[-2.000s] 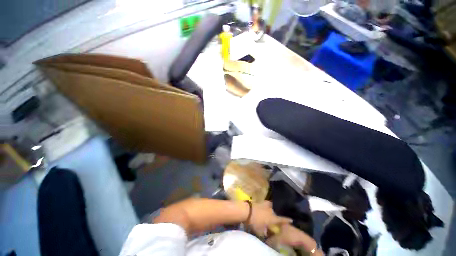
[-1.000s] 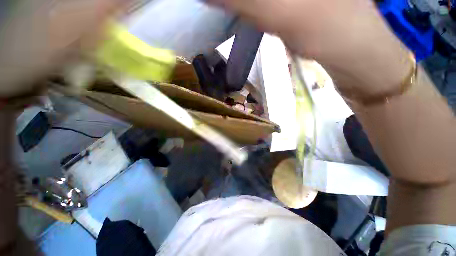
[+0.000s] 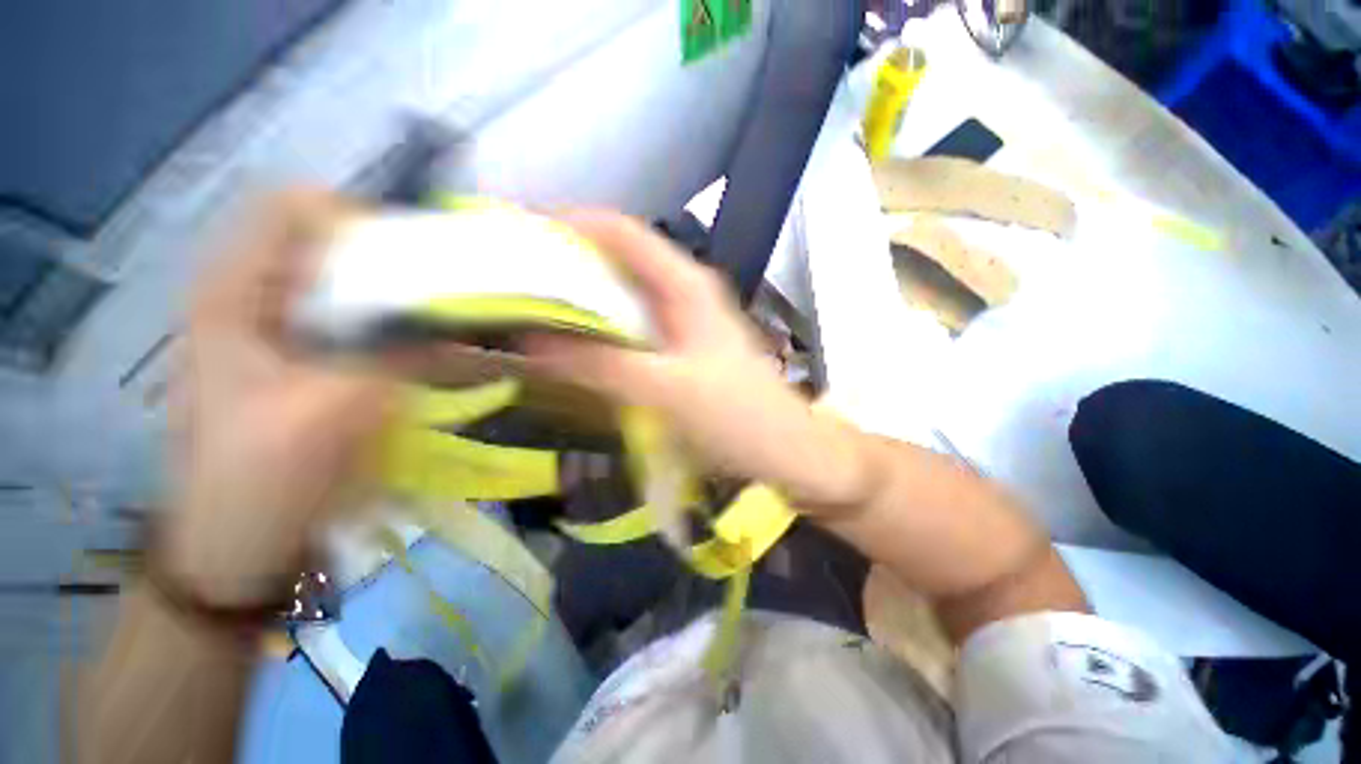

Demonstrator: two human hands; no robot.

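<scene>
A white and yellow bundle of strips (image 3: 478, 276) is held up in front of me, bent in an arch between both hands. My left hand (image 3: 261, 403) grips its left end and is blurred. My right hand (image 3: 702, 351) grips its right end with the thumb below. Yellow strips (image 3: 500, 467) hang loose under the hands, and a yellow tag-like piece (image 3: 751, 523) hangs by my right wrist. Motion blur hides the exact finger contact.
The white table (image 3: 1045, 321) at right bears a yellow bottle (image 3: 893, 102), tan curved pieces (image 3: 978, 194) and a black padded board (image 3: 1209, 478). A wooden stool (image 3: 903, 620) is partly hidden by my right arm. A blue ironing table (image 3: 515, 620) is at lower left. A blue bin (image 3: 1269, 97) is at upper right.
My hands were low by the stool, then raised and apart with yellow strips dangling. Now they are closer together, lower than a second ago, holding the bundle between them. The view has shifted.
</scene>
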